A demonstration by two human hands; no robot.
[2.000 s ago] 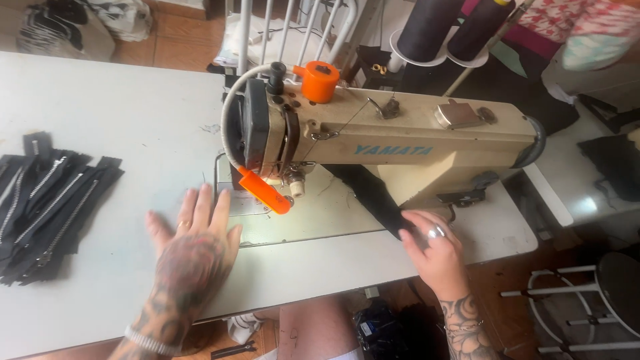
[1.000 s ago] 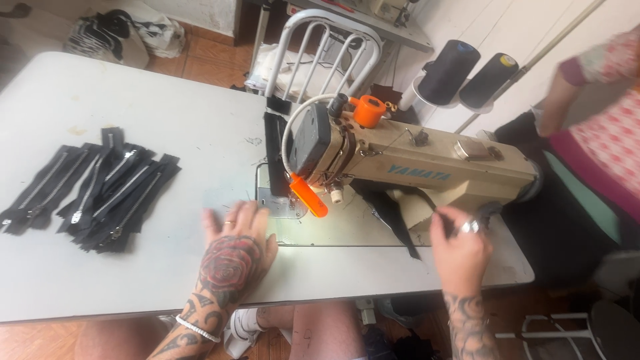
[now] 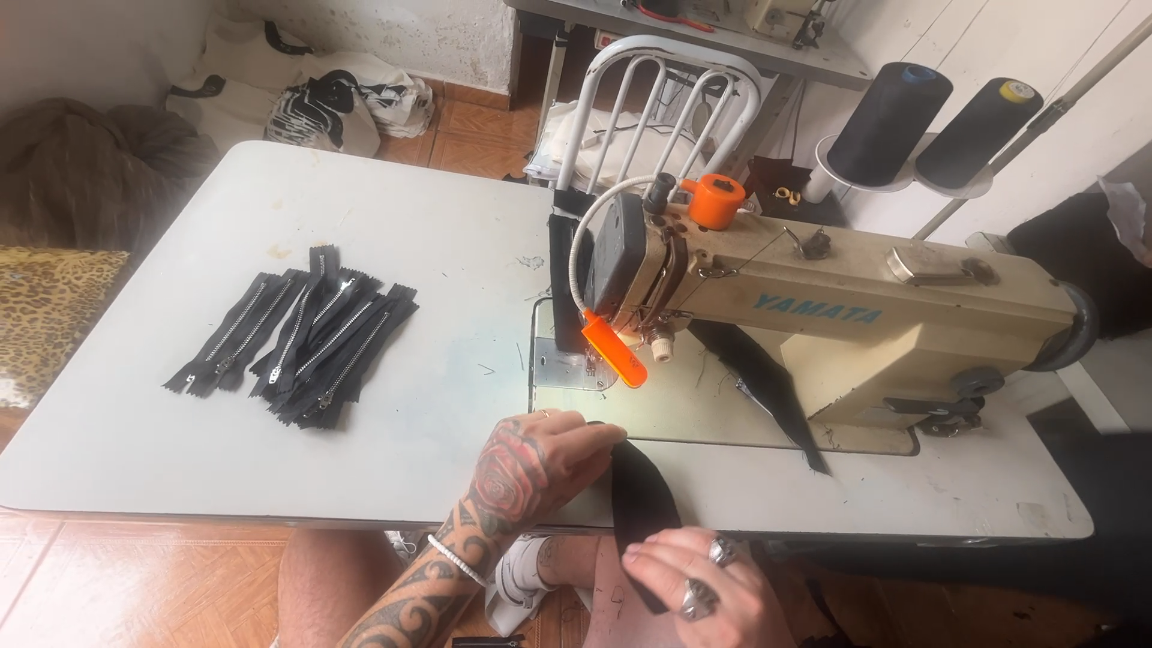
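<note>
A strip of black fabric runs between my hands at the front edge of the white table. My left hand pinches its upper end, just in front of the sewing machine's bed, and my right hand holds the lower part below the table edge. The beige sewing machine has an orange lamp beside its needle area. Another black fabric strip lies left of the machine head. Under the machine's arm rests a black fabric piece. Black metal zippers lie piled on the left.
The white tabletop spreads around the machine. A white metal chair stands behind it. Two dark thread cones sit on a stand at the back right. Cloth lies on the floor at the back left.
My right hand has come from beside the machine's arm to the front edge, where a black strip now shows in both hands. My left hand, earlier flat on the table, now pinches. The other person has left view.
</note>
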